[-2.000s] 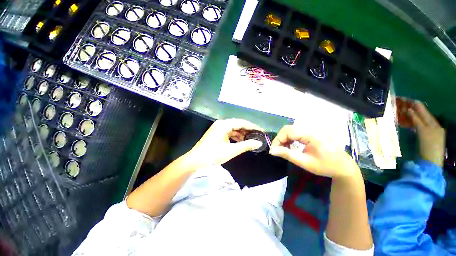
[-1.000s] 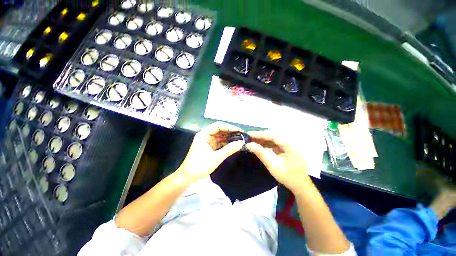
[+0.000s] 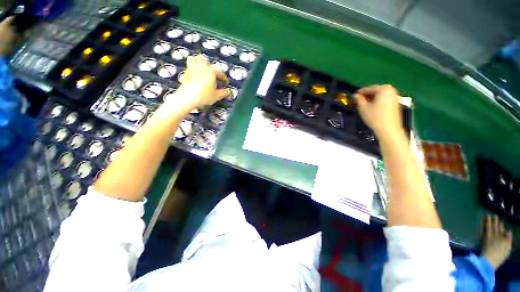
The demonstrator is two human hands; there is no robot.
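Observation:
My left hand (image 3: 199,82) is over the clear blister tray (image 3: 219,132) of round silver-faced parts (image 3: 151,90), its fingers bent and apart; whether it touches a part cannot be told. My right hand (image 3: 381,108) is over the right part of the black pocket tray (image 3: 359,127), fingertips close together beside a yellow-taped insert (image 3: 343,98). Whether it holds anything is hidden. The tray's back row shows yellow inserts, its front row dark units with thin wires (image 3: 335,119).
A loose pink-red wire pile (image 3: 279,123) lies on white paper (image 3: 268,140). Another black tray with yellow parts (image 3: 105,59) stands at left, above a tray stack (image 3: 84,169). An orange-red sheet (image 3: 445,159) and a coworker's hand (image 3: 495,242) are at right.
My hands have parted from the dark round unit between them. The left has moved out over the clear tray, the right over the black tray. The unit is no longer seen in front of me.

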